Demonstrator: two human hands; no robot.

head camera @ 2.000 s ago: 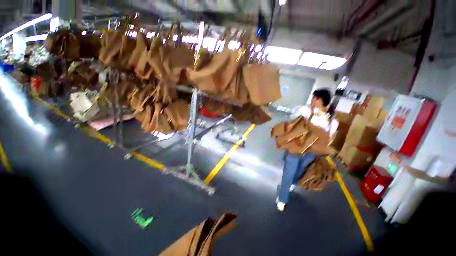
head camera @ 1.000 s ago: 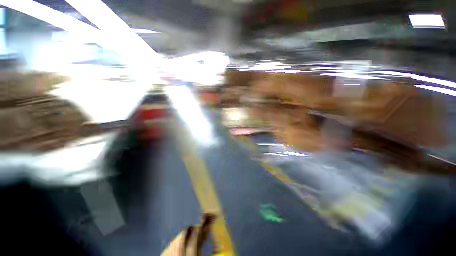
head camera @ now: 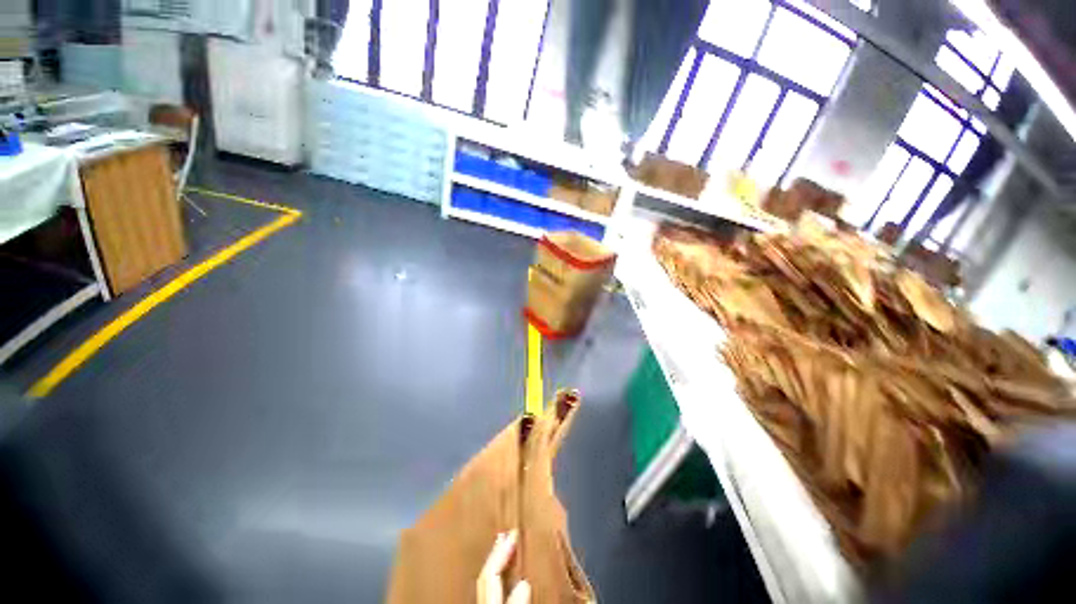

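Note:
Tan-brown bag bodies (head camera: 466, 531) stand folded and upright at the bottom centre, with two dark-brown ends at the top. My left hand, as it appears from its place, (head camera: 500, 576) shows only by a few bare fingertips at the bottom edge. They press on the bag bodies and hold them. The rest of this hand is cut off. My right hand is not in view.
A long white worktable (head camera: 732, 448) on the right bears a large heap of brown pieces (head camera: 873, 389). A brown carton with red edges (head camera: 569, 283) stands on the floor ahead. White shelves (head camera: 531, 201) with blue bins and a desk (head camera: 130, 218) stand farther off.
The view has swung away from the hanging racks and the person carrying brown pieces to the windows and worktable. More of the held bag bodies shows, and fingertips now show on them.

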